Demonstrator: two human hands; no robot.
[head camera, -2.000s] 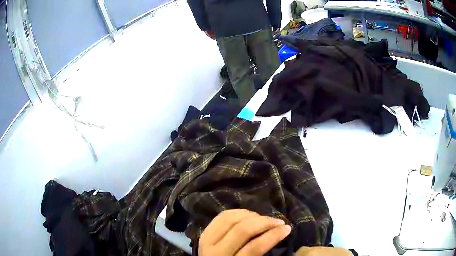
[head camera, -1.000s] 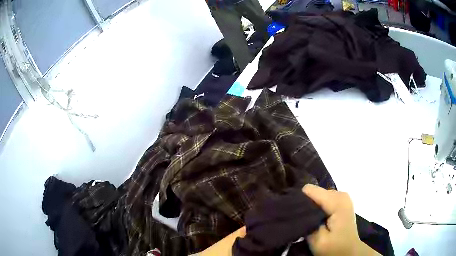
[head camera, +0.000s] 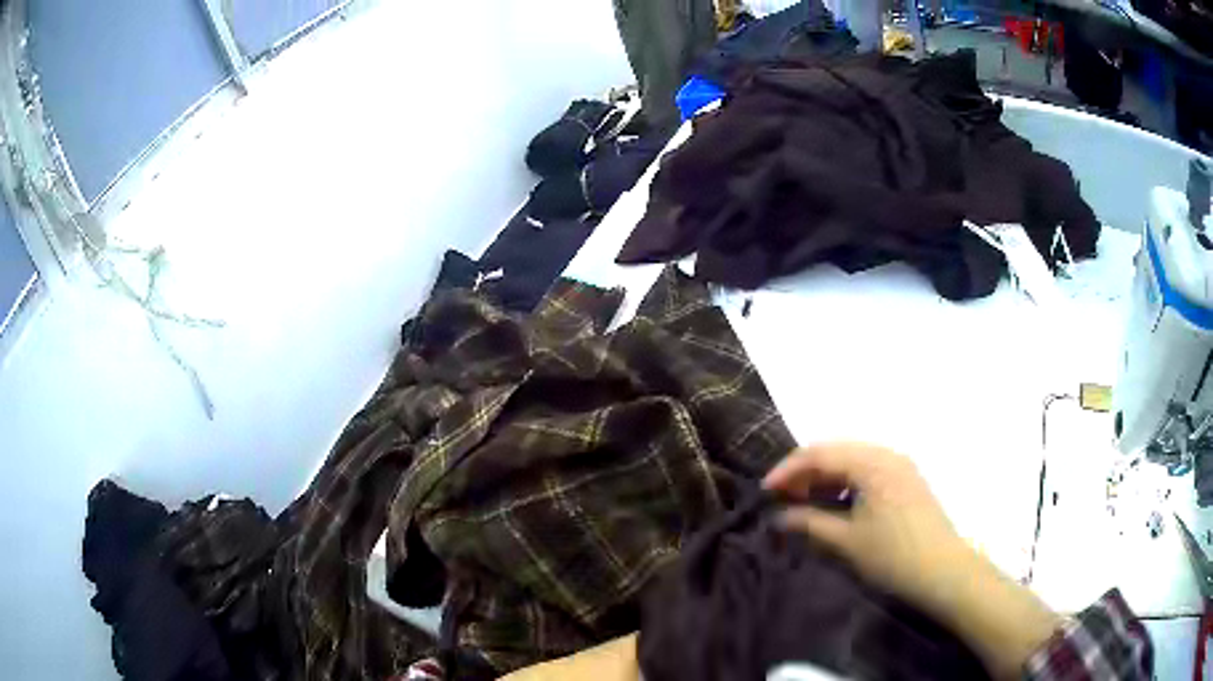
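The plaid garment (head camera: 559, 466), dark brown with thin yellow lines, lies in a loose heap in front of me. A plain black fabric part (head camera: 758, 585) is bunched at its lower right, near the bottom edge. My right hand (head camera: 851, 512) pinches the top of this black fabric between thumb and fingers. Only my left wrist and forearm (head camera: 585, 661) show at the bottom edge; they run into the black fabric, which hides my left hand.
A dark garment pile (head camera: 851, 173) with white tags (head camera: 1024, 260) lies beyond the plaid. The white sewing machine (head camera: 1164, 326) stands at right. More dark cloth (head camera: 146, 585) hangs at lower left by the wall. A person's trouser leg (head camera: 663, 53) shows at the top.
My right hand has moved up to the top of the black fabric, which is now more bunched. My left hand has gone out of sight in the cloth. The view has shifted.
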